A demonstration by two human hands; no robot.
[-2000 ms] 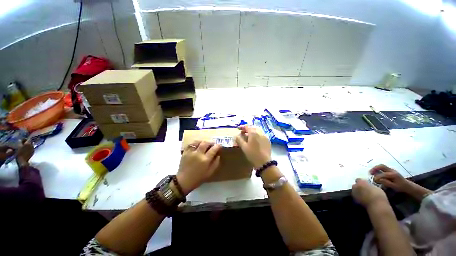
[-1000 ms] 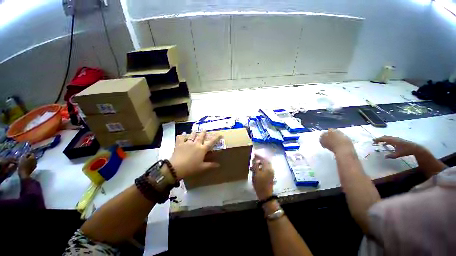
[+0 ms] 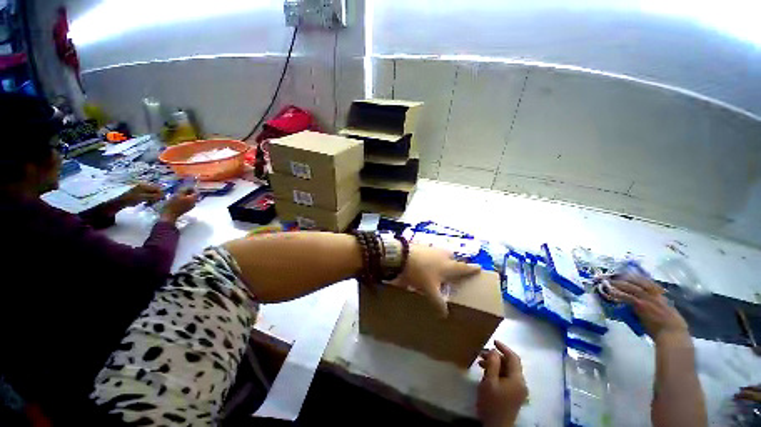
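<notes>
A closed brown carton (image 3: 425, 327) stands on the white table in front of me. My left hand (image 3: 427, 271) lies over its top with the fingers spread and the thumb near the front edge; the hand mostly covers the label. My right hand (image 3: 502, 385) is low by the carton's front right corner, fingers curled; whether they hold something small cannot be told. White-and-blue retail boxes (image 3: 544, 288) lie in a loose pile right of the carton. A long white strip (image 3: 307, 367) hangs over the table's front edge.
Three closed labelled cartons (image 3: 315, 158) are stacked at the back left, beside stacked open cartons (image 3: 385, 119). A black tray (image 3: 250, 205) and orange basket (image 3: 204, 160) stand further left. A person (image 3: 62, 275) works at left; another person's hand (image 3: 651, 307) is behind the retail boxes.
The view has swung left. My right hand has left the carton's top and is now low beside it. My left hand stays on top. The right neighbour's hand has reached towards the box pile.
</notes>
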